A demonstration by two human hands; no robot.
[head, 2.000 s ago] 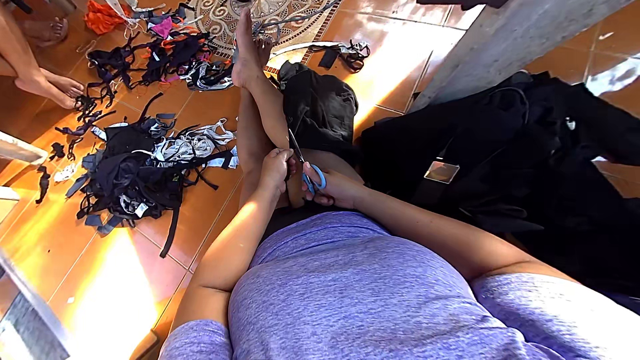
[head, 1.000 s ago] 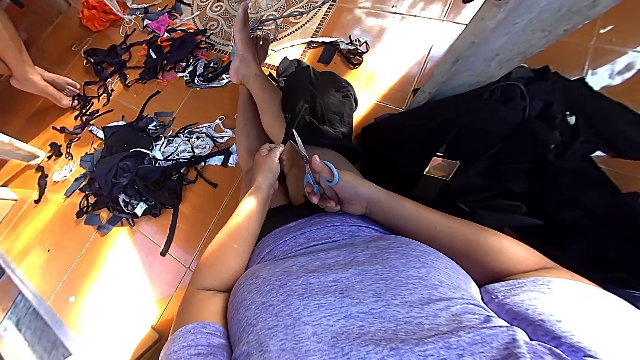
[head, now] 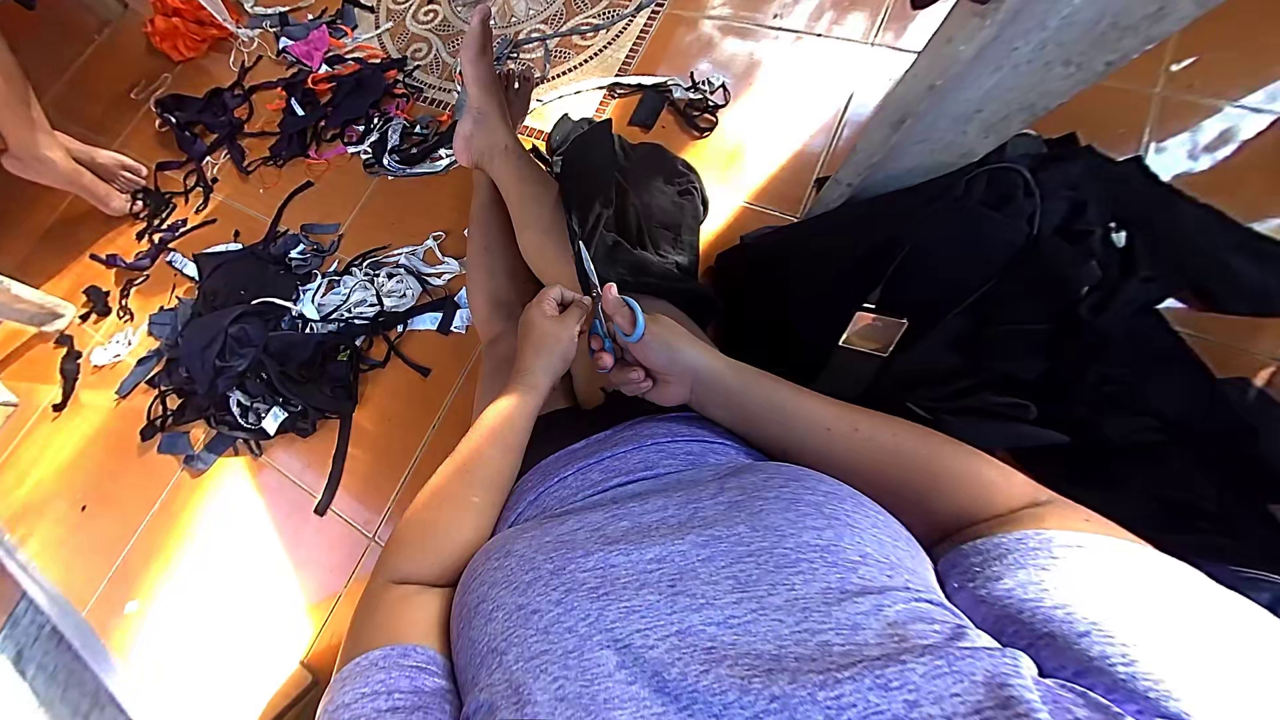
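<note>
Blue-handled scissors [head: 630,318] are in my right hand [head: 650,352], blades pointing up and away from me over my lap. My left hand [head: 553,325] is closed just left of the scissors, fingertips pinched together; whether something small is between them cannot be seen. Black fabric [head: 645,205] lies across my leg, just beyond both hands. On the floor to the left sits a pile of dark and white straps and cloth pieces [head: 265,345].
A large heap of black cloth [head: 1000,290] with a square tag [head: 873,332] lies at right, beside a pale post [head: 1000,90]. More straps and scraps [head: 330,110] are at upper left, near another person's feet [head: 95,170]. A patterned mosaic [head: 570,40] is set in the tiled floor.
The scissors in my right hand were spread apart one second ago and their blades are now nearer together. My left hand stays beside them, still closed.
</note>
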